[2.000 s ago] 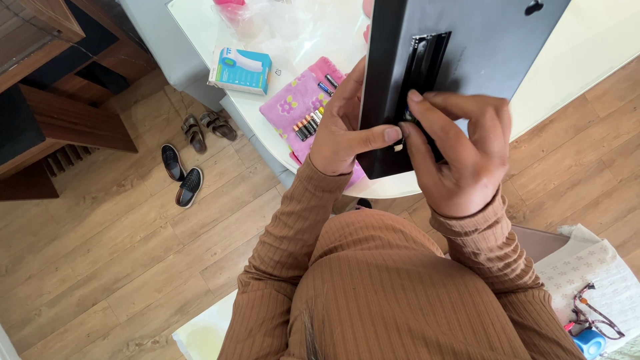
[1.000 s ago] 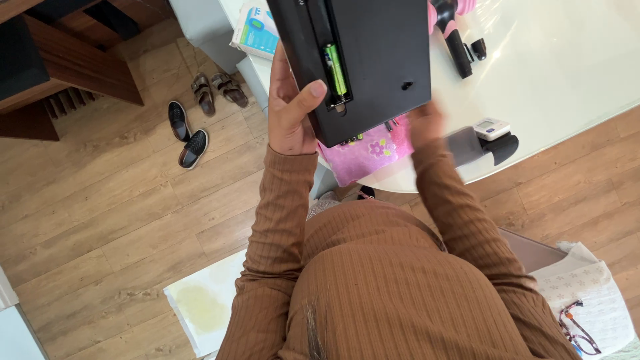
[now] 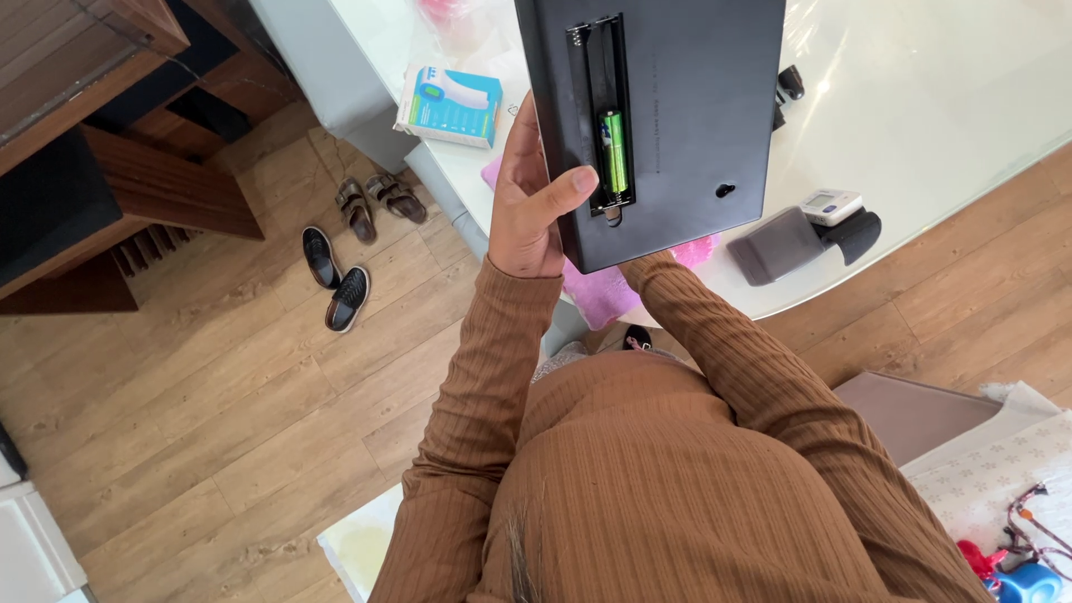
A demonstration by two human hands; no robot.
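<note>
My left hand grips the left edge of a flat black device, its thumb beside the long battery compartment on the back. One green battery lies in the lower part of that compartment; the upper part shows bare metal contacts. My right hand is hidden behind the device's lower edge, and only its brown sleeve shows, reaching over the pink cloth. What that hand touches cannot be seen.
The white table bears a thermometer box at left and a digital monitor beside a grey case at right. Shoes and sandals lie on the wooden floor. A blue-grey seat adjoins the table.
Two seconds ago my right hand was at the battery compartment; it has moved down behind the device. The green battery is now plainly visible. My left hand still holds the device.
</note>
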